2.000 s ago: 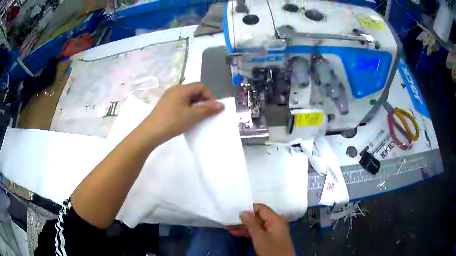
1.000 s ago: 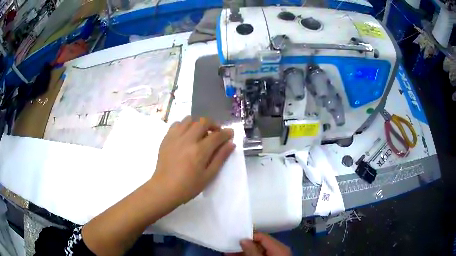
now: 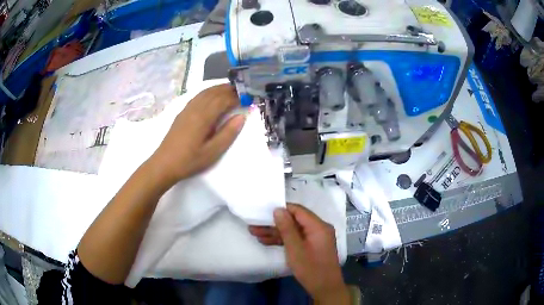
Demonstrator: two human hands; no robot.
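A white fabric panel (image 3: pixel 250 173) lies over the table's left front, its right edge running along the presser foot and needle area (image 3: pixel 275 128) of the overlock machine (image 3: pixel 352 71). My left hand (image 3: pixel 206 131) is on the panel just left of the needle area, fingers bent, holding the fabric near its upper edge. My right hand (image 3: pixel 307 244) pinches the panel's right edge closer to me, thumb on top and fingers underneath. The fabric's edge at the needle is partly hidden by the machine parts.
A marked pattern sheet (image 3: pixel 119 101) lies at left. Printed white tape (image 3: pixel 379 220) hangs over the table's front edge, across a measuring scale (image 3: pixel 471 193). A small black block (image 3: pixel 427 196) and red-and-yellow scissors (image 3: pixel 471 149) lie right of the machine.
The panel's upper part has moved forward beside the needle area. My left hand has moved forward and my right hand has come up from the lower edge. The view has shifted.
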